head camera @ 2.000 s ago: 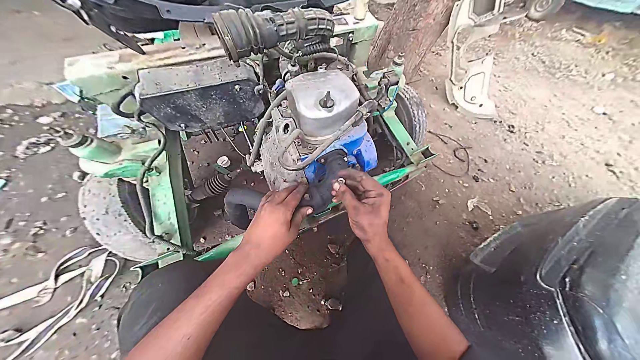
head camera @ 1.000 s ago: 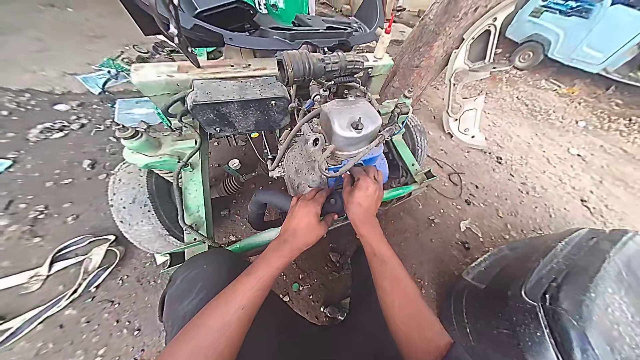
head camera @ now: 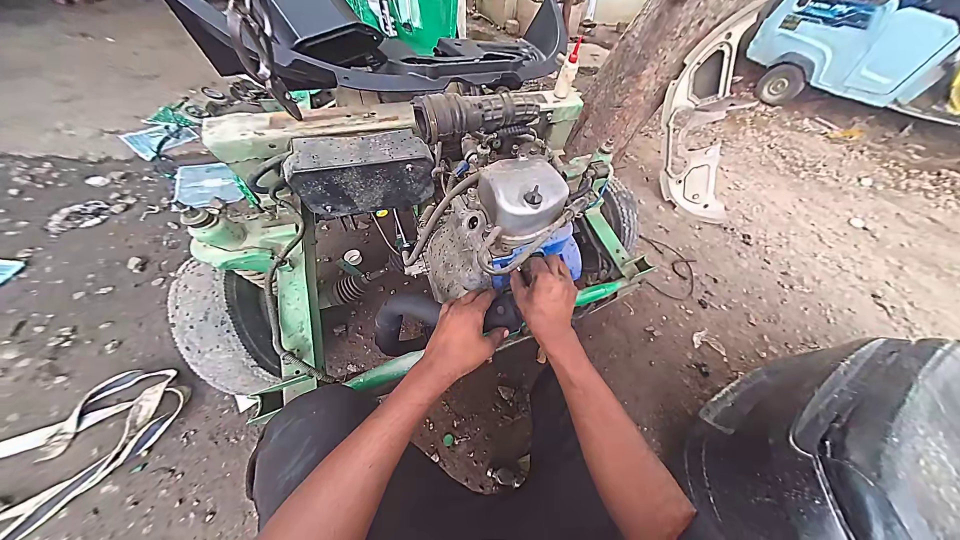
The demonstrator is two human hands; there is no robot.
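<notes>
A dark exhaust muffler or pipe (head camera: 405, 309) with a curved end lies low at the front of the engine, above the green frame rail (head camera: 390, 370). My left hand (head camera: 465, 330) grips its dark body (head camera: 502, 313), thumb towards me. My right hand (head camera: 546, 296) is on the same dark part at its upper right end, against the blue engine section (head camera: 566, 251); its fingertips are partly hidden there. Above my hands sit the metal engine cover (head camera: 525, 195) with a dark knob and a thin hose (head camera: 532, 251) curving across the front. The grey engine casing (head camera: 454, 247) is to the left.
A black box (head camera: 360, 172) and a ribbed intake hose (head camera: 480, 114) sit on the vehicle frame. Wheels (head camera: 217, 322) stand at both sides. A large black panel (head camera: 825, 442) is close on my right, a strap (head camera: 112, 435) on the ground at left, a tree trunk (head camera: 637, 71) behind.
Both hands stay at the dark part below the engine; my right hand now reaches higher, against the blue section. The view has shifted, showing more of the background.
</notes>
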